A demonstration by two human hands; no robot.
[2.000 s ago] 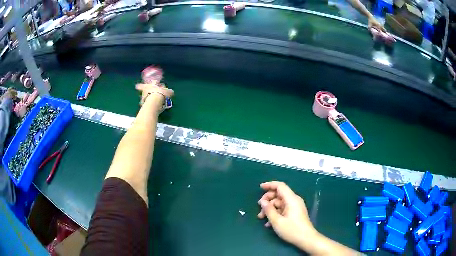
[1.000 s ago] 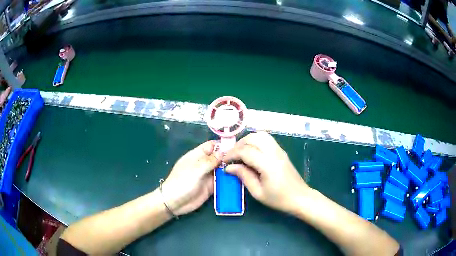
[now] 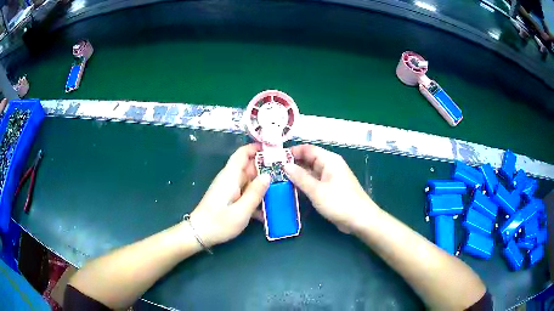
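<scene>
A pink handheld fan is held above the bench edge, its round head over the white strip and its handle towards me. A blue battery fills the lower handle. A small dark circuit board lies between battery and head. My left hand grips the handle's left side, thumb at the board's edge. My right hand grips the right side, thumb by the board. The fingertips behind the handle are partly hidden.
Loose blue batteries lie piled at right. A blue parts bin and red-handled pliers are at left. Beyond the white strip, a fan lies on the green conveyor at right and another fan at far left.
My left hand has come back from the conveyor with a fan, which both hands now hold. Since the previous frame, my fingers have parted to the handle's sides, showing the board.
</scene>
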